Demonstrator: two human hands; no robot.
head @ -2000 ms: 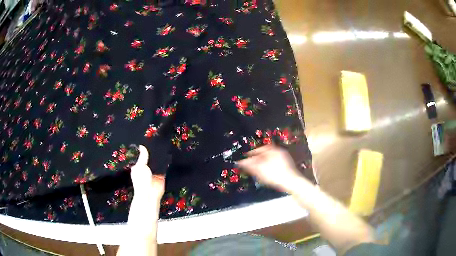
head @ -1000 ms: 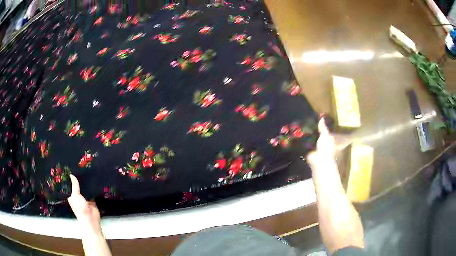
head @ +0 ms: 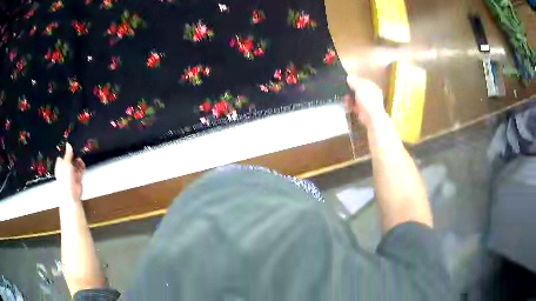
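Observation:
The black floral fabric ply (head: 176, 62) lies over the table, its frayed near edge beside the white underlay paper (head: 235, 146). My left hand (head: 69, 175) grips the near edge at the left, thumb on top and fingers partly hidden. My right hand (head: 364, 101) pinches the cloth at its near right corner. One yellow block (head: 406, 103) lies just right of my right hand, and another yellow block (head: 389, 20) lies beyond it.
The brown table (head: 449, 100) has a yellow line along its rim. At the right are a dark flat object (head: 478, 32), a small pale item (head: 492, 76) and a green bundle (head: 510, 29). A large grey-green cloth-covered shape (head: 235, 235) covers the bottom middle. Scraps lie on the floor.
Both hands have moved apart along the near edge, the right from mid-cloth to the corner. The small fold near the edge is gone and the white strip at the left no longer shows. The view has shifted.

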